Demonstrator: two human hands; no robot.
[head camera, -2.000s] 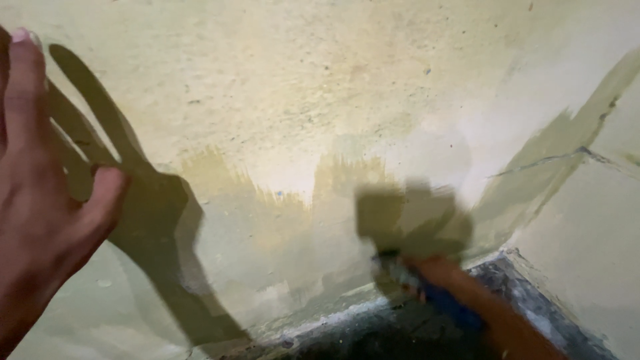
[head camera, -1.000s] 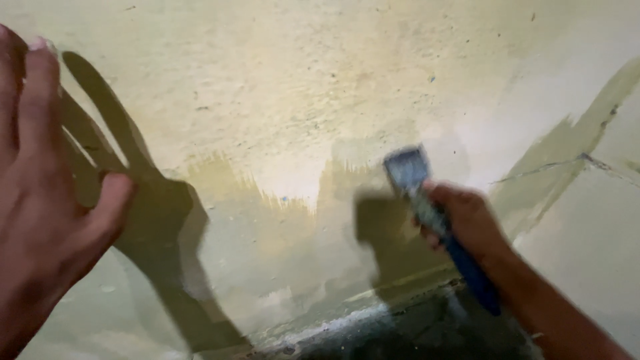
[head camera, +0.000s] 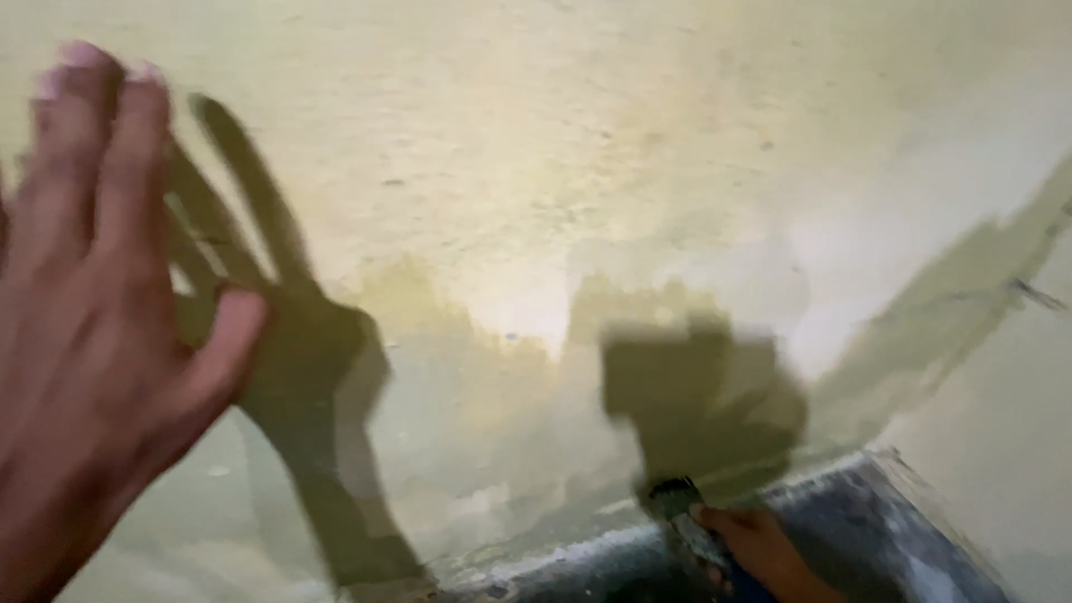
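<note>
On the left, my left hand (head camera: 126, 293) is raised before the pale yellow-green wall (head camera: 502, 193), fingers up and thumb apart, holding nothing; whether it touches the wall I cannot tell. Its shadow falls just right of it. Low in the view, my right hand (head camera: 745, 544) grips a paintbrush (head camera: 691, 528) with a blue handle, its dark bristles pointing up near the wall's bottom edge. A blocky shadow lies on the wall above the brush. Across the wall's middle runs a jagged edge between rough yellowish and smoother greenish paint.
A dark, paint-smeared band (head camera: 871, 519) runs along the foot of the wall to a corner at the lower right. The adjoining wall (head camera: 1005, 419) rises there, with a crack near the corner.
My right hand with the paintbrush was higher on the wall a second ago and has moved down to the bottom edge. My left hand stays raised on the left.
</note>
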